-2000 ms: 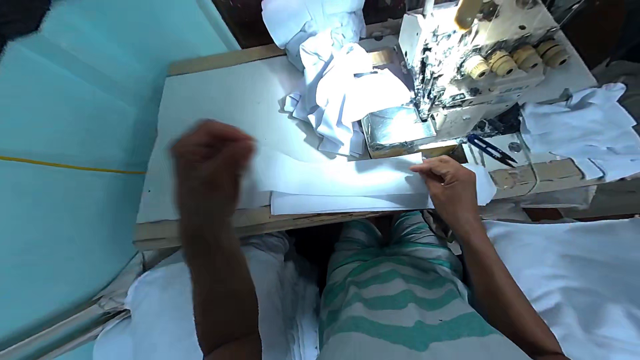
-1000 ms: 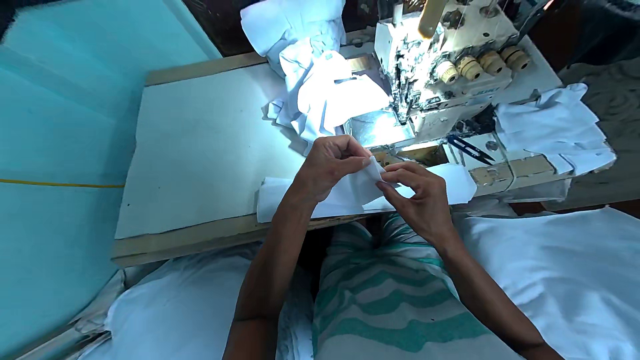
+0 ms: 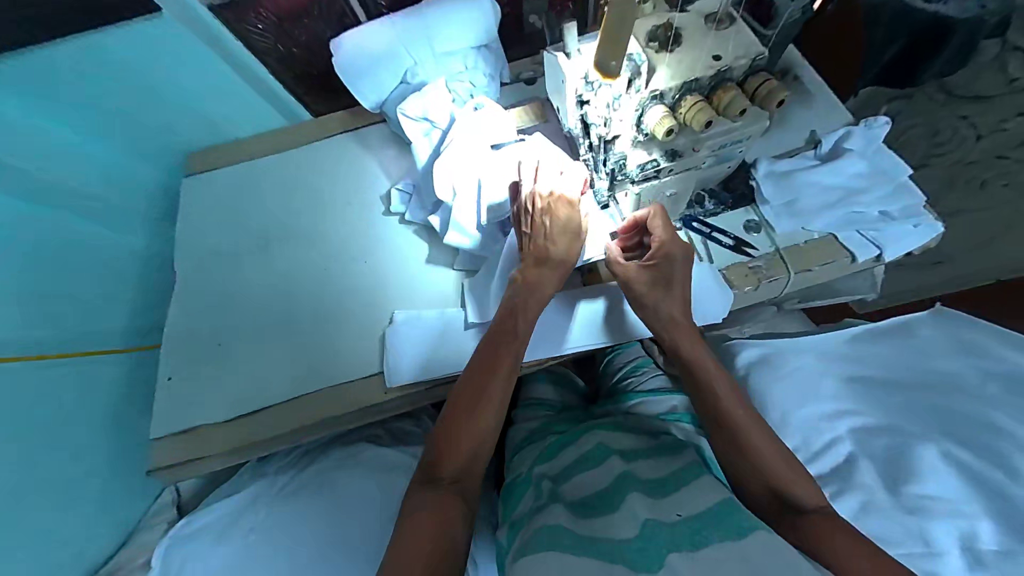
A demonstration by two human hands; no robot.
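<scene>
My left hand (image 3: 550, 220) lies flat with its palm down on white fabric at the plate of an overlock sewing machine (image 3: 664, 120). Just right of it, my right hand (image 3: 652, 260) pinches the edge of that fabric near the presser foot, with fingertips bent together. A strip of white fabric (image 3: 592, 320) lies along the table's front edge under both wrists. Blue thread snips (image 3: 718, 236) rest right of my right hand. Left of the machine, a crumpled heap of white fabric (image 3: 464, 176) touches the area by my left hand. The glare hides the needle area.
A pale table board (image 3: 280, 280) with a wooden rim spans the left. A rolled white cloth bundle (image 3: 420, 52) stands behind the heap. More white pieces (image 3: 840, 188) lie at the right end. White cloth (image 3: 896, 416) hangs or lies at lower right. Thread tension knobs (image 3: 694, 112) top the machine.
Both hands held a folded piece of white fabric above the table's front edge; they have moved up to the machine plate, where the left hand now lies flat.
</scene>
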